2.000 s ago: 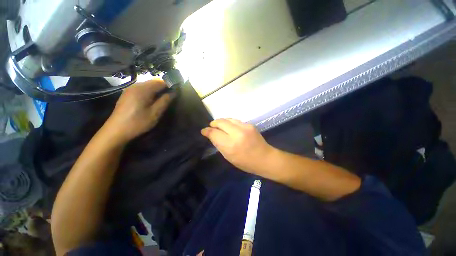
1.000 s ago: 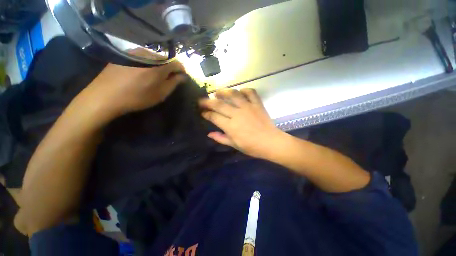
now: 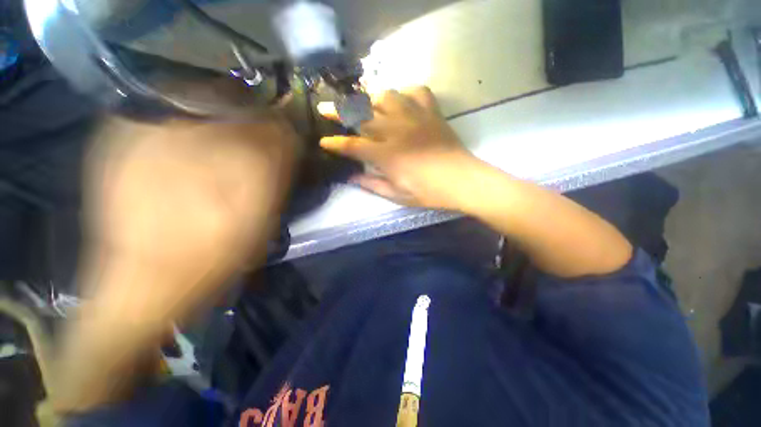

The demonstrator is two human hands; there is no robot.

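Observation:
The black fabric (image 3: 313, 171) lies under the sewing machine head and bunches to the left, partly hidden by my left arm. My right hand (image 3: 405, 146) rests at the presser foot (image 3: 353, 108) with fingers spread, fingertips at the cloth's right edge on the machine bed. My left hand (image 3: 196, 167) is strongly blurred and large, close to the camera, over the cloth left of the needle area. Its fingers cannot be made out, so its hold on the cloth cannot be told.
A dark smartphone (image 3: 582, 42) lies on the machine bed (image 3: 501, 125). A slim dark tool (image 3: 734, 75) lies at the far right. The ruler-marked table edge (image 3: 584, 177) runs across the front. A cigarette (image 3: 415, 350) sticks up at bottom centre. Curved shiny metal (image 3: 108, 71) is upper left.
My left hand has risen nearer the camera and blurred. My right hand has moved up to the presser foot. The cloth has shifted left and away, uncovering the table's front edge.

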